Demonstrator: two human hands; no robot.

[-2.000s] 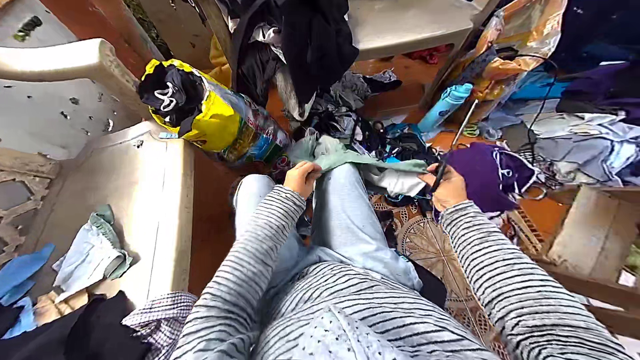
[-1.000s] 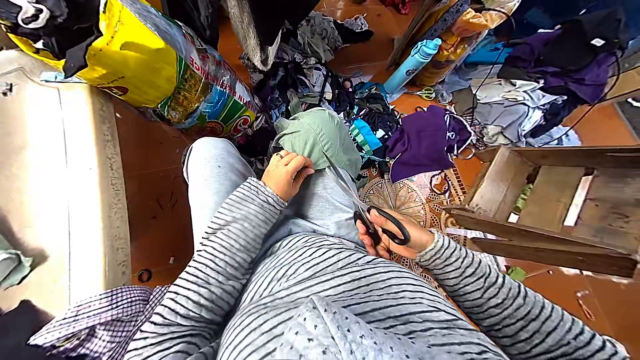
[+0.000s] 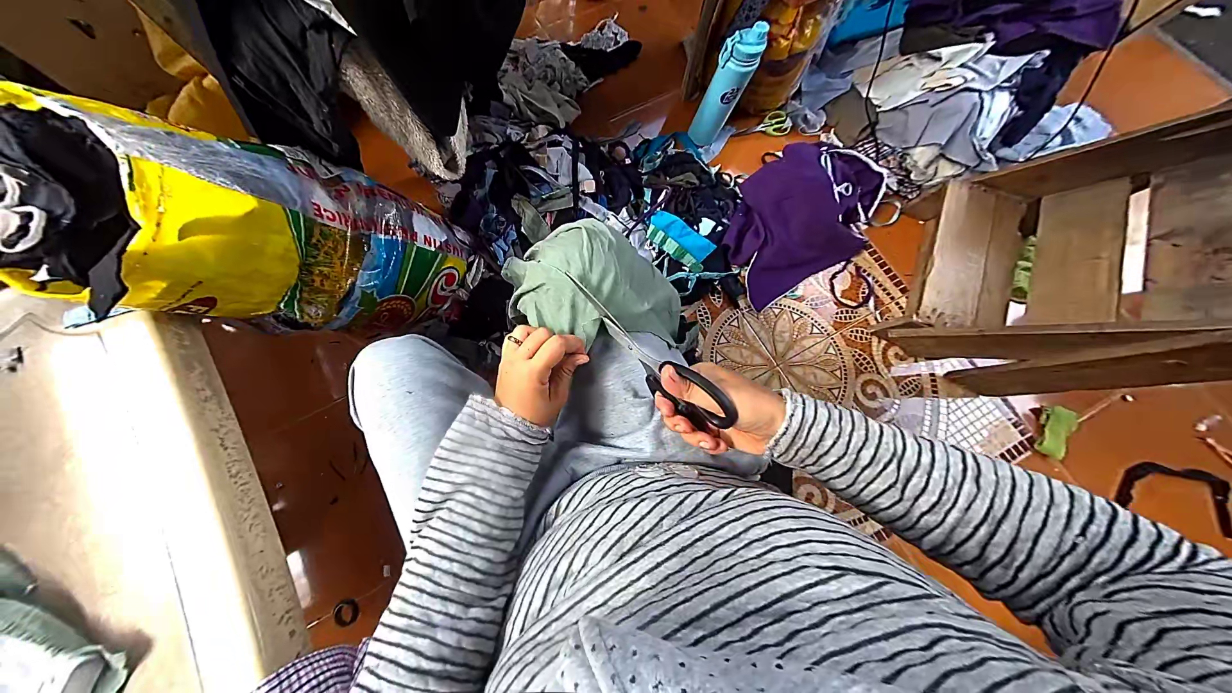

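Note:
A piece of light green fabric (image 3: 602,274) lies over my knee. My left hand (image 3: 541,371) pinches its near edge with closed fingers. In my right hand (image 3: 717,409) is a pair of scissors (image 3: 695,393) with black handles; fingers and thumb are in the loops. The blades point up and to the left across the green fabric, and whether their tips are over or under a layer cannot be told. Just beyond the knee is a heap of dark and coloured fabric scraps (image 3: 577,178), with a purple cloth (image 3: 794,221) at its right.
At left a yellow printed sack (image 3: 221,231) stuffed with dark cloth lies by a cream plastic chair (image 3: 115,462). A light blue bottle (image 3: 729,85) stands beyond the scraps. To the right are a wooden crate (image 3: 982,250) and a pile of grey cloth (image 3: 953,96). Green-handled scissors (image 3: 776,123) lie near the bottle.
Two seconds ago the green fabric was stretched between both hands; it now lies spread over my knee. My right hand has come in closer to my left, with the scissors. The view has shifted.

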